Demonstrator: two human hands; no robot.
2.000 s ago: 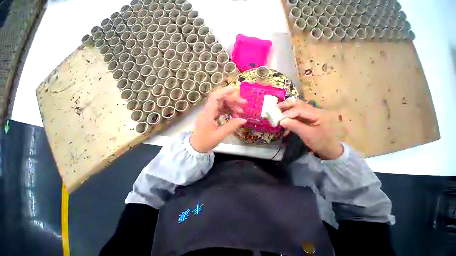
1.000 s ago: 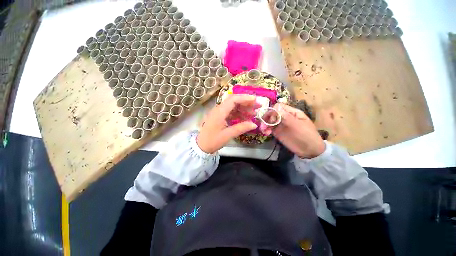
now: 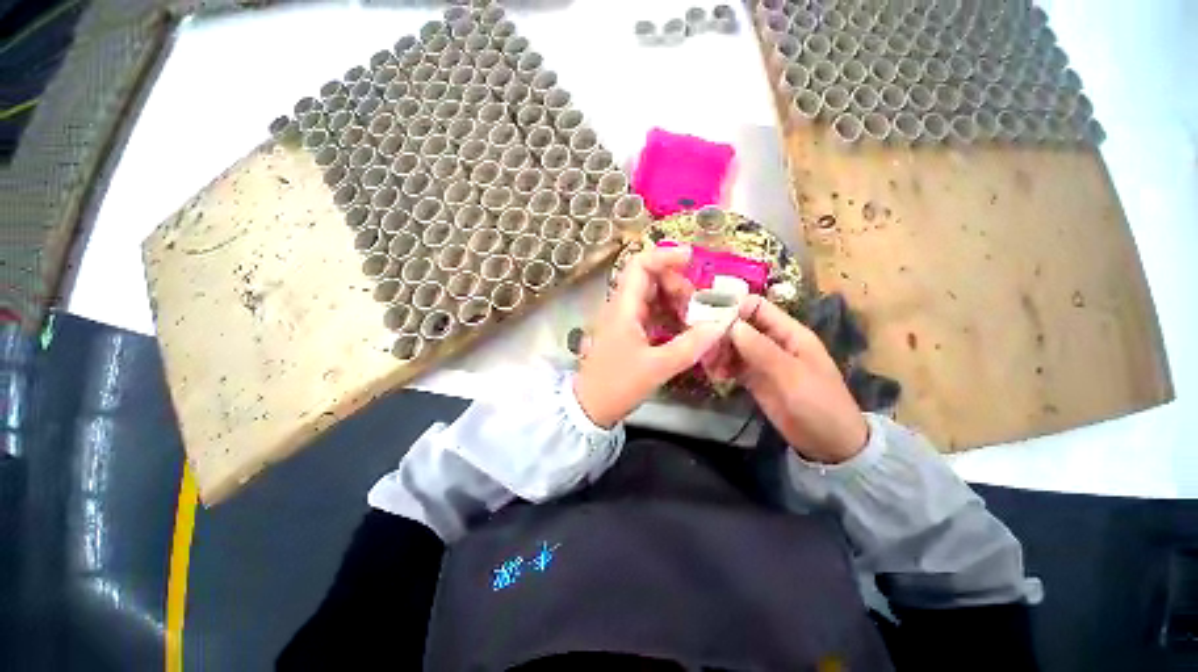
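Observation:
A grey-beige ring [image 3: 715, 305] is held between my two hands, above the pink box [image 3: 731, 271]. My left hand [image 3: 636, 344] has thumb and fingers at the ring's left side. My right hand [image 3: 796, 381] has thumb and fingertips at its right side. A white pad [image 3: 737, 285] shows just behind the ring; what touches it is hidden by the fingers. The box sits on a speckled yellow and black round stand [image 3: 775, 250], largely covered by my hands. Another ring [image 3: 711, 221] stands at the stand's far edge.
The left board [image 3: 250, 328] carries many standing rings. The right board [image 3: 985, 276] has rings packed at its far end. A pink tray [image 3: 683, 169] lies beyond the stand. Several loose rings [image 3: 675, 30] stand farther back; one ring [image 3: 576, 340] is near my left wrist. A dark cloth [image 3: 836, 323] lies right of the stand.
Two seconds ago my right hand held the white pad at the pink box and my left hand was apart. Now both hands meet at a raised ring. The view has also shifted.

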